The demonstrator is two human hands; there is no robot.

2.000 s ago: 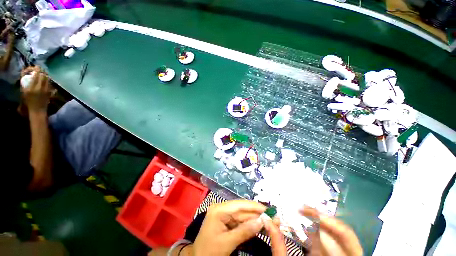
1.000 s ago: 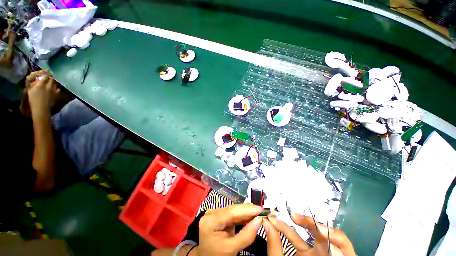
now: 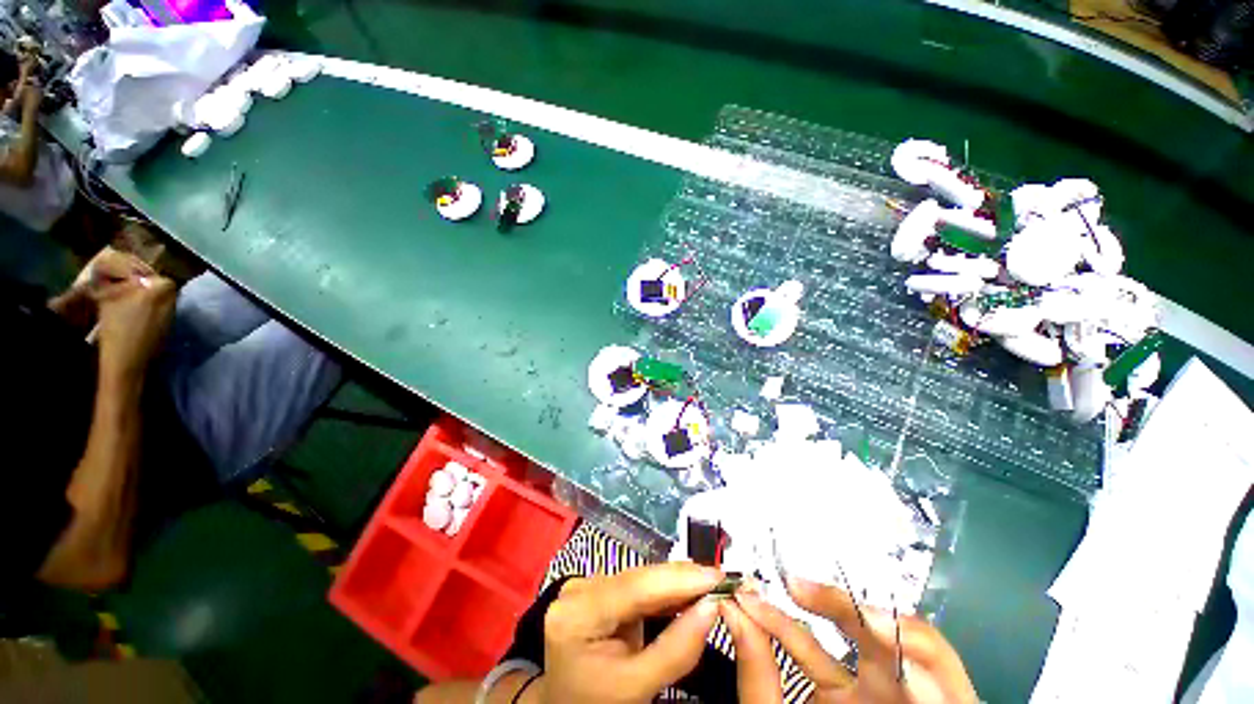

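Note:
My left hand pinches a small green circuit board between thumb and fingers at the bottom centre. My right hand meets it there, its fingertips at the board's right end. A thin dark tool, perhaps tweezers, sticks up from among my right fingers. A white housing with a black component stands just above the board, with a red wire beside it; whether it is joined to the board is hard to tell. A heap of white adhesive pads lies directly beyond my hands.
Several open housings lie on the clear ridged mat. A large pile of units is far right, with white sheets below it. A red divided bin is below the bench edge. Another person's arms are at left.
My right hand has moved left from over the pads to meet my left hand at the board. The housing with the black component has come into view above them. The other person's hands have shifted.

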